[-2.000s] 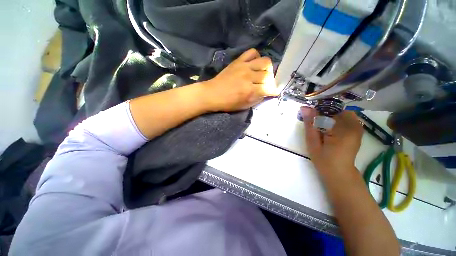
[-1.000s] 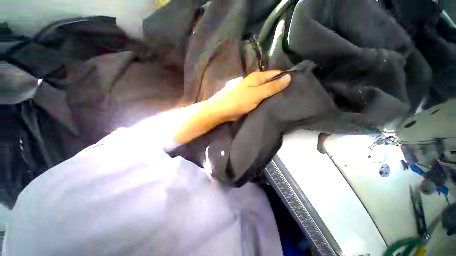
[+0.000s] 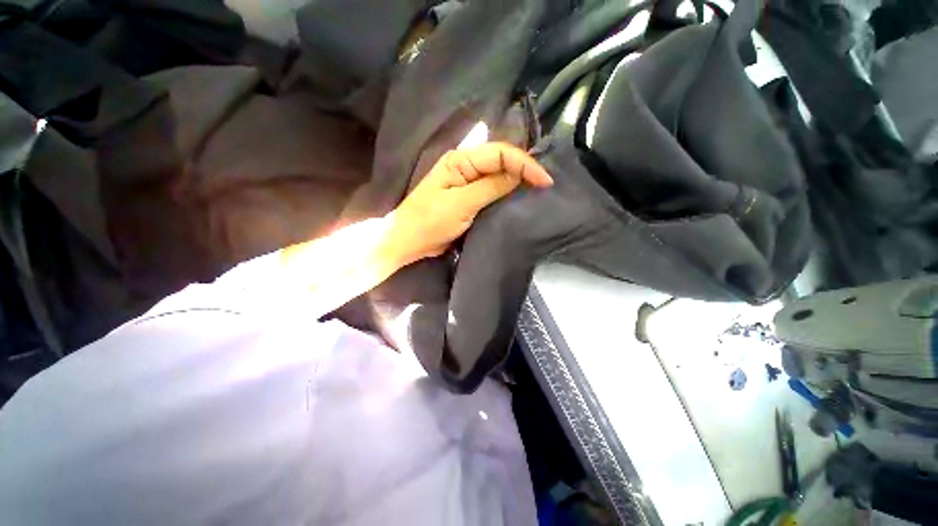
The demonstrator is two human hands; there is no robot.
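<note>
My left hand (image 3: 468, 195) lies on the dark grey garment (image 3: 576, 205) in the middle, its fingers curled on a fold of the cloth. The garment is heaped across the top of the table and hangs over its front edge. My right hand is not in view.
The sewing machine head (image 3: 869, 334) is at the right. Scissors (image 3: 787, 457) lie below it, cut off by the lower rim. A ruler tape (image 3: 576, 411) runs along the table's front edge. More dark cloth (image 3: 237, 144) lies at the left. A small round disc (image 3: 736, 379) lies near the machine.
The view has swung left, away from the needle. My right hand, seen earlier by the machine, has left the picture. My left hand has moved from the needle area onto the cloth; the cloth has shifted.
</note>
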